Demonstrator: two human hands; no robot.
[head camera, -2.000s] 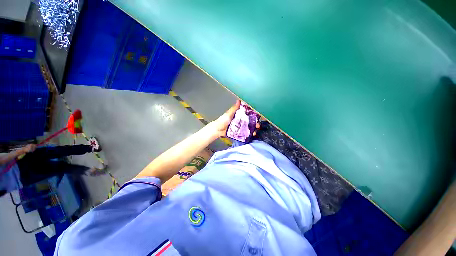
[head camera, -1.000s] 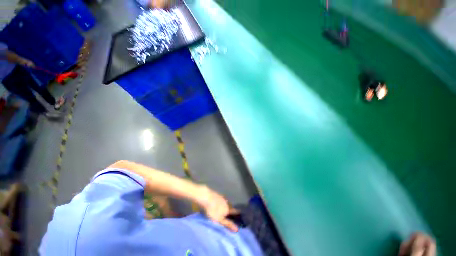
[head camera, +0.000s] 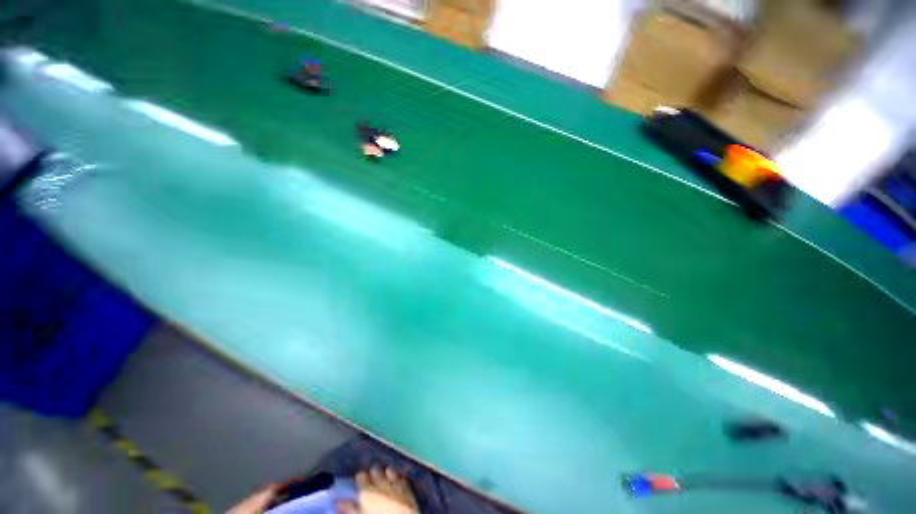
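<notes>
A short lead lies on the light-green ledge at the bottom right. Its plug connector (head camera: 651, 485) is blue and red, and dark clamps (head camera: 819, 492) are at the other end. A loose black part (head camera: 755, 430) lies just behind it. My left hand (head camera: 259, 499) is cut off by the bottom edge, beside a dark slab (head camera: 303, 486); blur hides whether it grips it. My right hand (head camera: 385, 492) is low by the blue clothing, fingers apart, with nothing seen in it. Both hands are on my side of the ledge, away from the lead.
Dark green conveyor (head camera: 562, 226) runs beyond the ledge, carrying blurred dark pieces (head camera: 378, 142) with coppery tips. A black bin (head camera: 703, 151) with a yellow-orange roll (head camera: 749, 166) stands on the far side, near cardboard boxes (head camera: 678, 60). Silvery parts (head camera: 58, 181) and blue crates (head camera: 65, 321) are left.
The view has swung right along the line, bringing the lead and black bin into view. My right hand has moved from the ledge to beside my left hand. The phone's bright screen no longer shows.
</notes>
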